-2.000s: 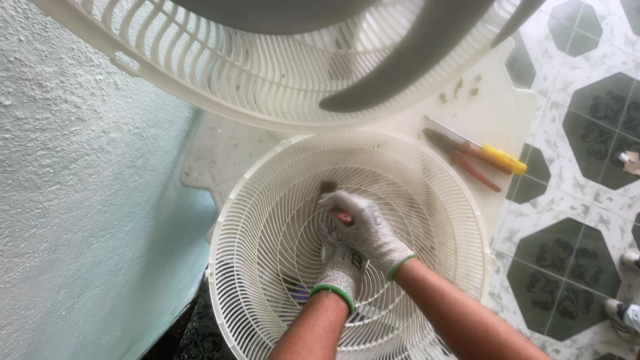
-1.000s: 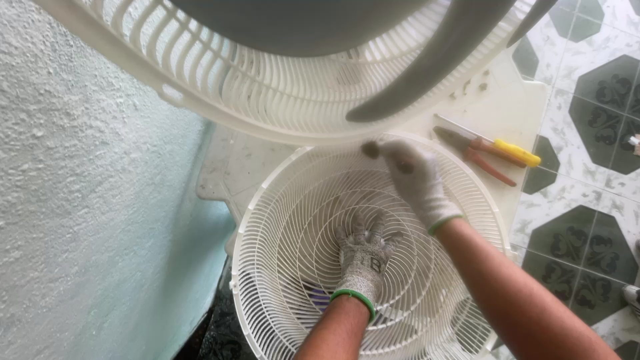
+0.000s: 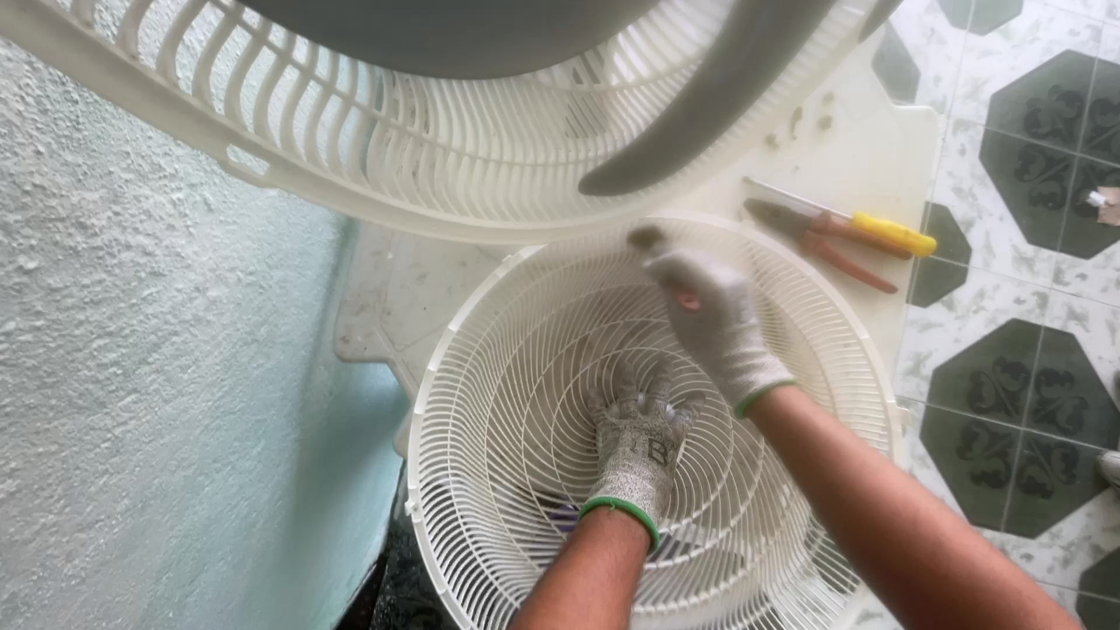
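Observation:
A white plastic fan grille (image 3: 542,376) lies like a bowl at the centre. My left hand (image 3: 643,433), in a grey glove with a green cuff, is spread against its inner ribs near the middle, fingers apart. Over the grille's far inner side, my gloved right hand (image 3: 713,311) is closed around a small tool with a dark, blurred tip (image 3: 647,236), perhaps a brush; most of the tool is hidden in the fist. Above both hands looms the rest of the fan, with its white rear grille (image 3: 437,179) and a grey blade (image 3: 691,114).
The grille rests against a white plastic table (image 3: 884,140). Pliers with reddish handles (image 3: 853,262) and a yellow-handled screwdriver (image 3: 892,234) lie at its right, near small crumbs or parts (image 3: 796,122). A rough pale-blue wall (image 3: 175,350) borders the left; patterned floor tiles (image 3: 997,420) lie right.
My right hand has moved from beside my left hand at the grille's middle to its far side, still holding the small tool. My left hand's fingers are now spread on the ribs.

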